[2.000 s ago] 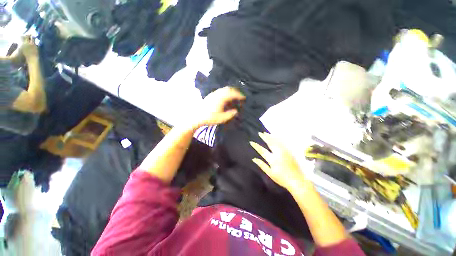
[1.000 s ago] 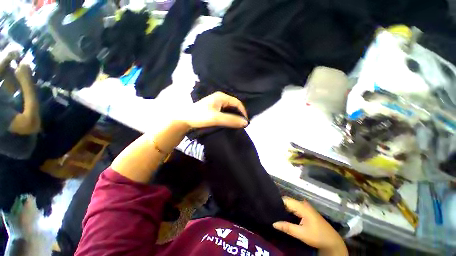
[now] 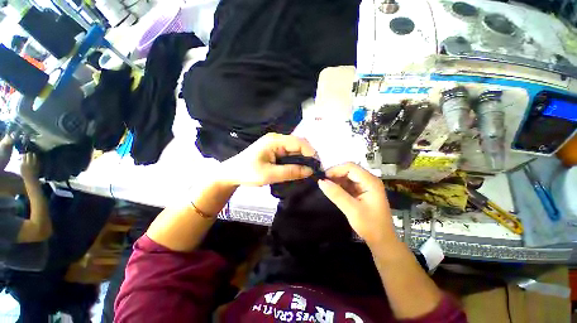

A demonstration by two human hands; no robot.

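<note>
A black garment [image 3: 310, 221] hangs from my two hands over the table's front edge and down to my lap. My left hand [image 3: 278, 163] pinches its folded black edge [image 3: 300, 162] between thumb and fingers. My right hand [image 3: 348, 189] pinches the same edge just to the right, its fingertips nearly touching those of my left hand. The cloth under my fingertips is partly hidden. The white overlock machine [image 3: 405, 91] with blue "JACK" lettering stands to the right of my hands.
A heap of black garments [image 3: 253, 76] lies behind my hands. A yellow-orange cutter [image 3: 496, 213] and a blue tool [image 3: 543, 195] lie at the right. A control panel [image 3: 547, 123] glows blue. Another worker's arm [image 3: 38, 202] is at far left. A cardboard box [image 3: 531, 303] is below right.
My right hand has come up from the lower right to meet my left hand at the black edge. The view has turned toward the machine, showing its lettering and panel.
</note>
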